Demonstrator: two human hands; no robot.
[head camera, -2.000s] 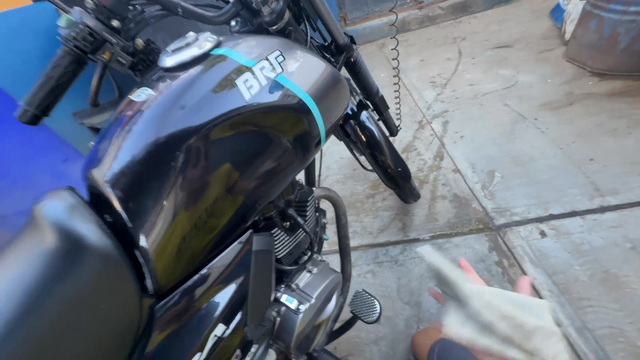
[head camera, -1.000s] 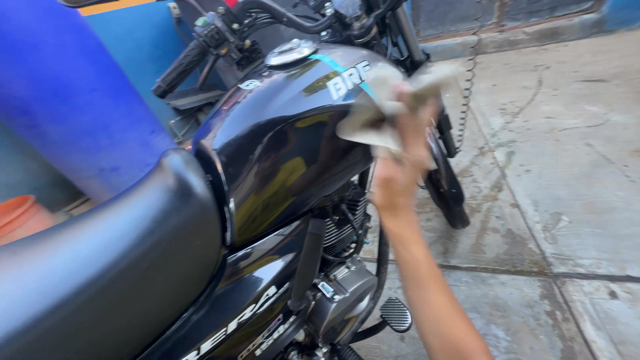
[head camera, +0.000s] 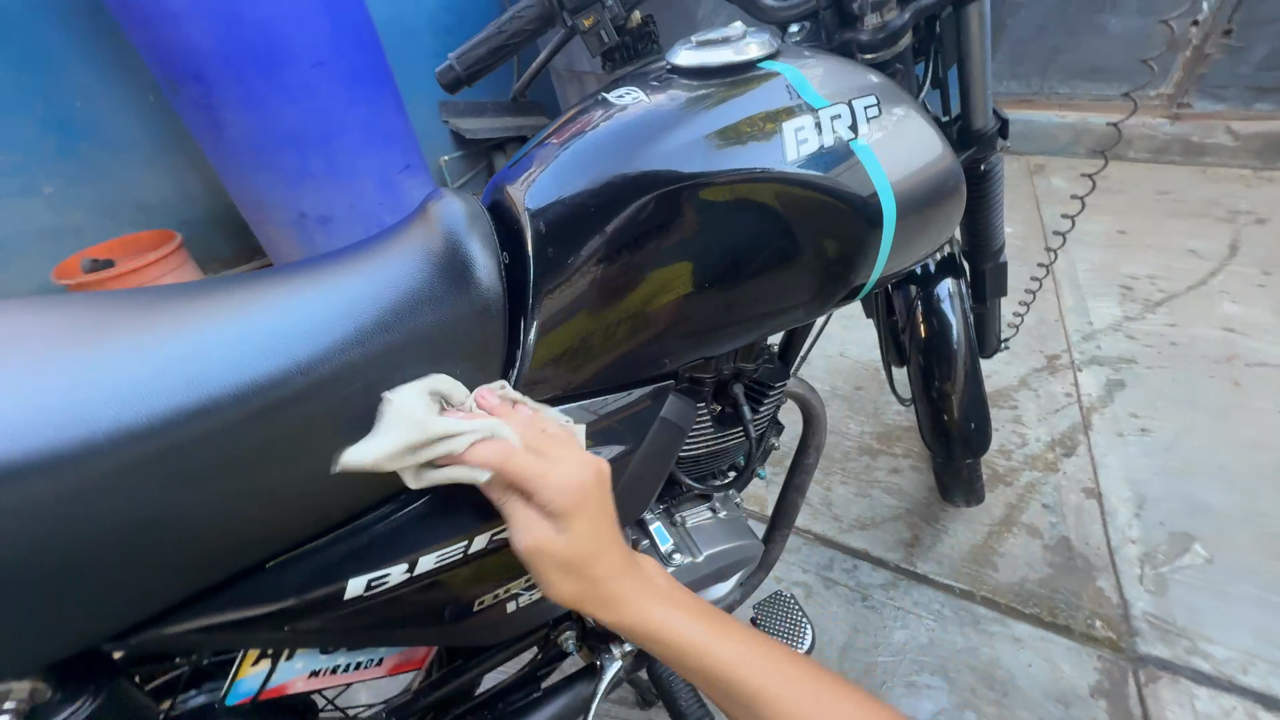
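Observation:
My right hand (head camera: 555, 490) grips a crumpled off-white cloth (head camera: 425, 430) at the front lower edge of the black motorcycle seat (head camera: 330, 340), where it meets the side panel (head camera: 400, 570). Just above and to the right is the glossy black fuel tank (head camera: 680, 250), with a turquoise stripe and white lettering. The engine (head camera: 715, 540) lies to the right of the hand, partly hidden by the wrist. My left hand is out of the frame.
A blue plastic barrel (head camera: 300, 120) and an orange bucket (head camera: 130, 260) stand behind the seat. The handlebar grip (head camera: 495, 45) juts out above the tank. A coiled cable (head camera: 1070, 210) hangs near the front fork, over the concrete floor (head camera: 1180, 400). A foot peg (head camera: 783, 620) sticks out below the engine.
The hand with the cloth was off to the side over the floor, then by the front of the tank, and is now at the seat's front edge. The view has shifted toward the seat.

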